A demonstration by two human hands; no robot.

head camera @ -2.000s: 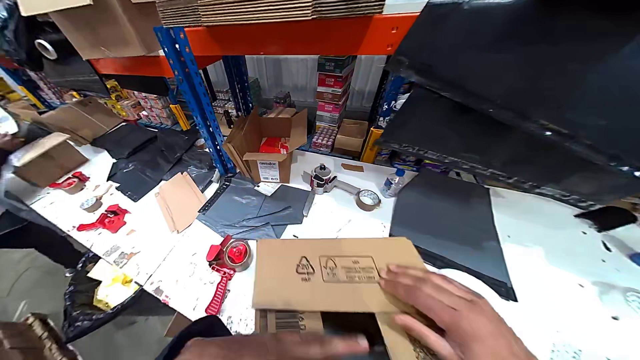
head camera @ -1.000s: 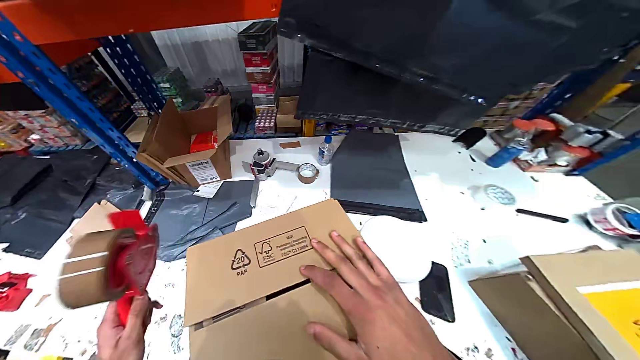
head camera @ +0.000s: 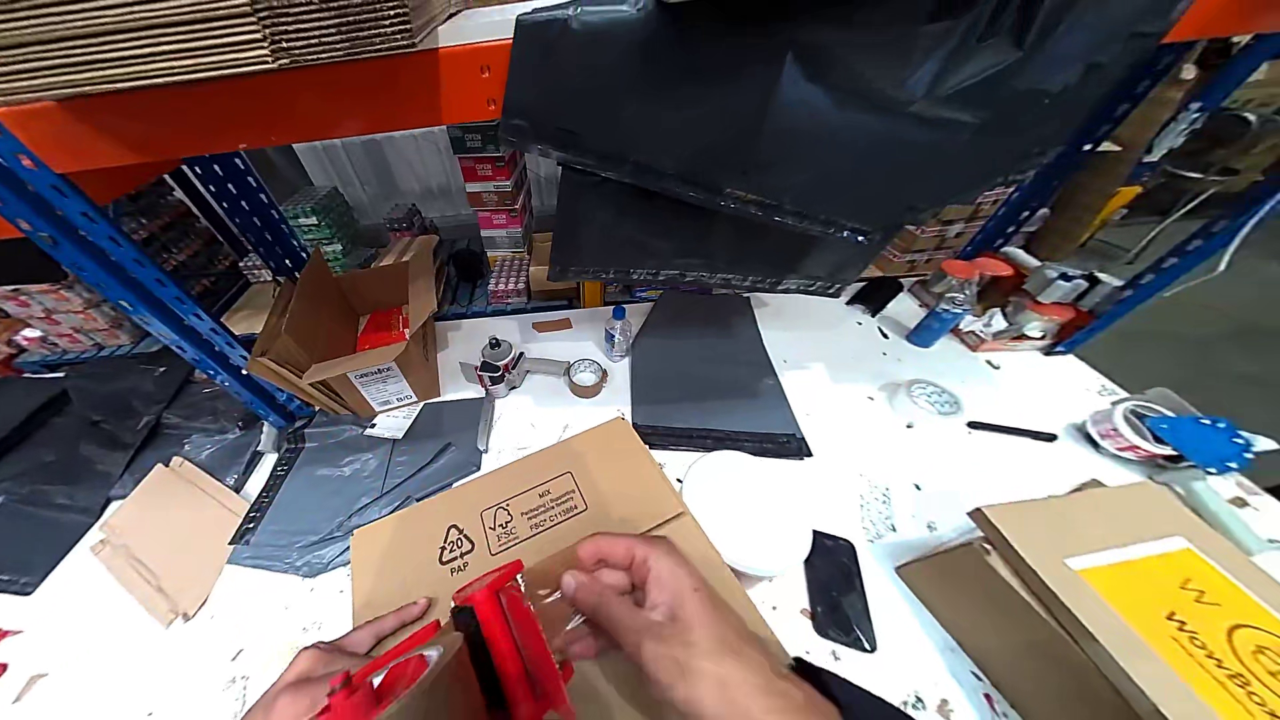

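A cardboard box (head camera: 620, 480) with printed recycling marks lies on the white table, its top flaps folded down. Over its near part is a red tape dispenser (head camera: 510, 640) with a roll of brown tape. My left hand (head camera: 335, 660) is at the dispenser's left side, partly hidden behind it, fingers on the box; its hold on the dispenser is not plain. My right hand (head camera: 650, 610) pinches the loose end of clear-looking tape beside the dispenser's head, above the box.
An open carton (head camera: 365, 330) and a second tape dispenser (head camera: 500, 365) stand behind. Black mailing bags (head camera: 710, 370) lie beyond the box, others hang overhead. A white round disc (head camera: 735, 510), a black phone-like object (head camera: 840, 590) and flat cardboard (head camera: 1100, 590) are to the right.
The red dispenser, held off to the left of the box one second ago, is now over it. My right hand has gone from lying flat on the flaps to pinching the tape end.
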